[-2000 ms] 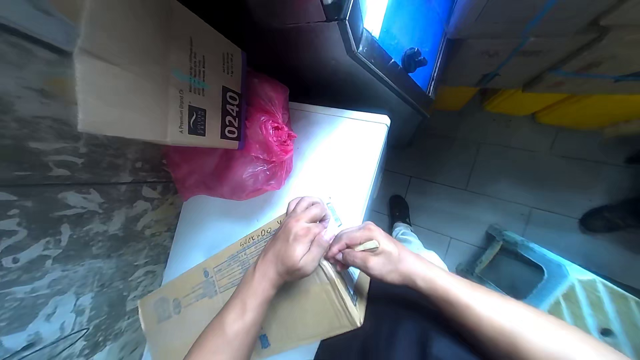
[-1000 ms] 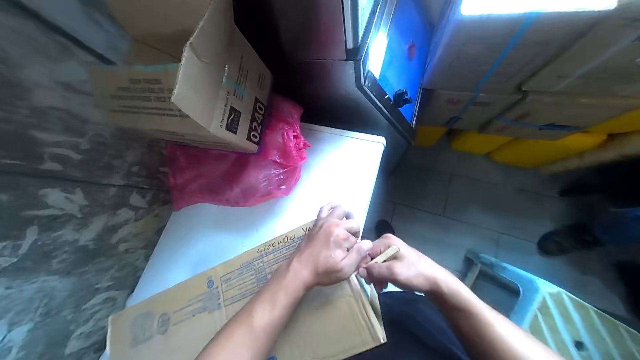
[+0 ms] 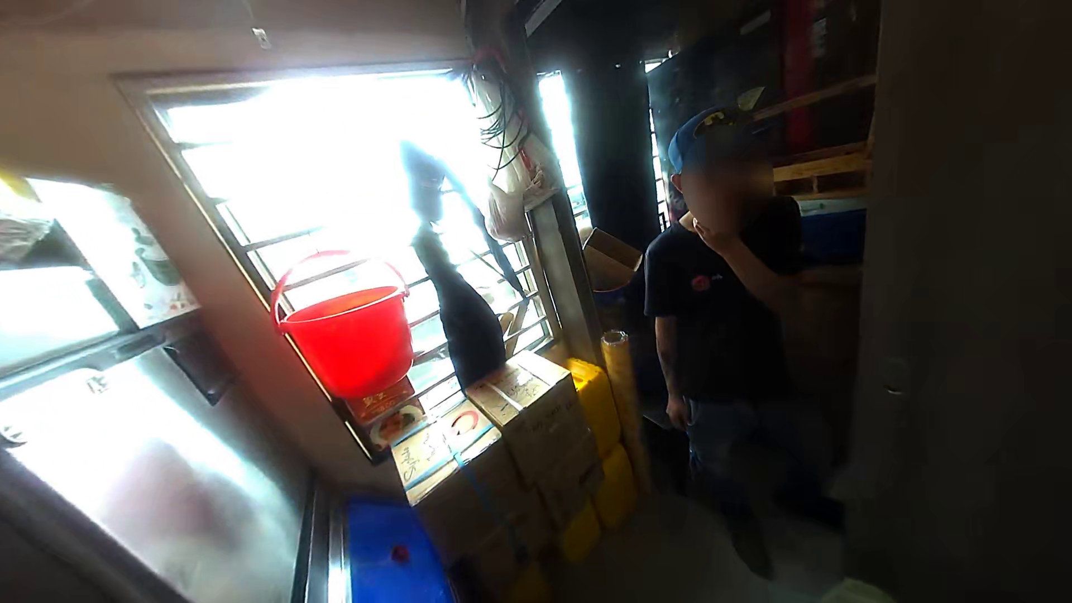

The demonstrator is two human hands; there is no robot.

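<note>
Neither my left hand nor my right hand is in the head view now. The flat cardboard and the white table are out of view too. A red plastic bucket (image 3: 352, 343) with a raised handle stands in front of the barred window. Strapped cardboard boxes (image 3: 536, 419) with writing on them are stacked below and to the right of it.
A person (image 3: 720, 293) in a cap and dark shirt stands at the right, one hand at the face. Yellow containers (image 3: 615, 486) and an upright roll (image 3: 624, 402) are beside the boxes. A blue panel (image 3: 394, 548) lies at the bottom, near a glass-fronted metal unit (image 3: 159, 477).
The view has swung up and away from the table to the window and a standing person. My hands, the flat cardboard and the pink plastic bag have left the view.
</note>
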